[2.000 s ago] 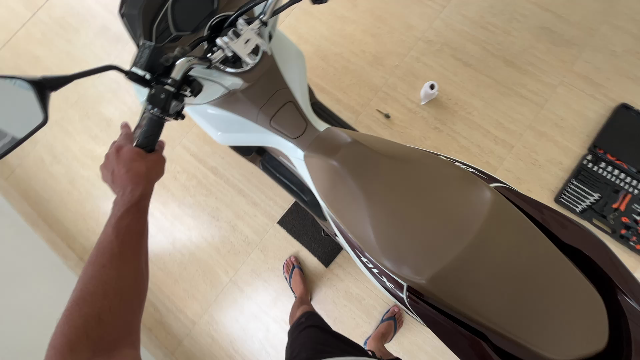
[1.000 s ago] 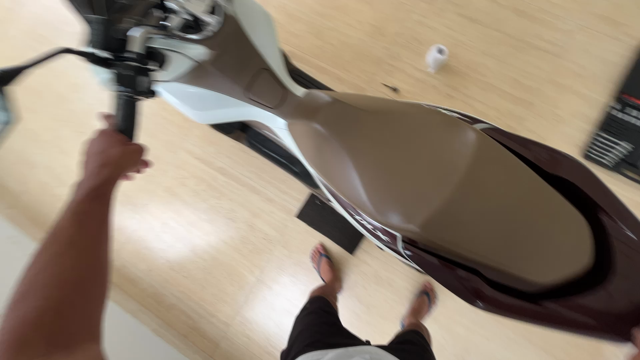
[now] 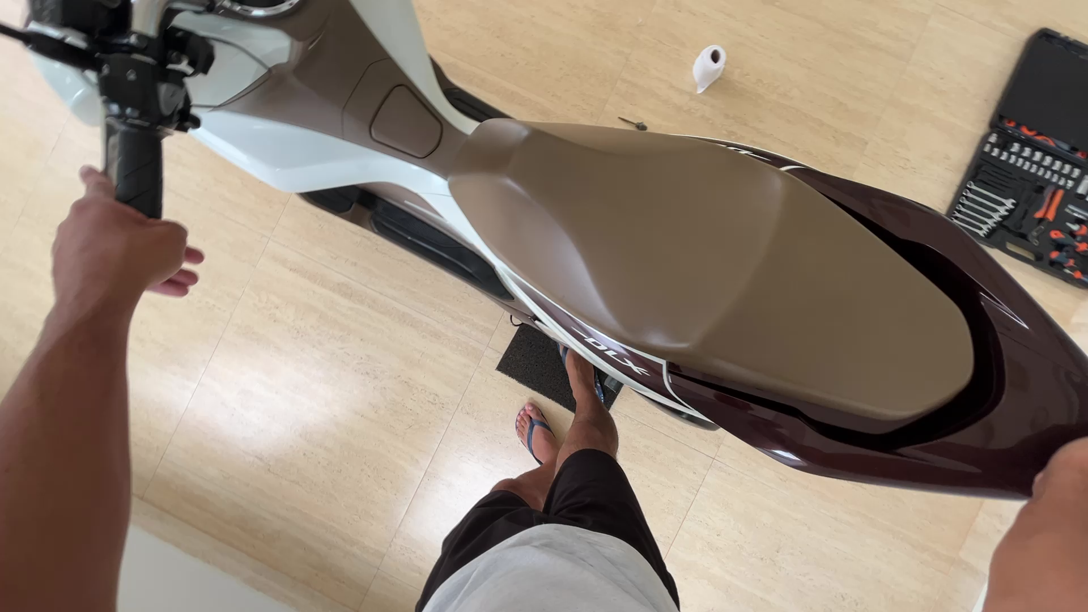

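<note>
A scooter with a brown seat, white side panels and a dark maroon tail stands across the view. My left hand is at the end of the black handlebar grip, its thumb along one side and its fingertips loosely curled below the grip's end. At the lower right edge, my right hand touches the rear corner of the maroon tail; its fingers are hidden or out of frame. A brake lever and mirror stem show only in part at the upper left.
An open tool case with wrenches, sockets and orange-handled tools lies on the tiled floor at right. Beyond the seat are a white paper roll and a small dark object. One sandaled foot is beside a dark mat; the other overlaps it.
My right hand has come to the scooter's tail, where two seconds ago no hand showed. One foot has moved onto the mat; both feet were apart on the tiles before. My left hand stays at the grip.
</note>
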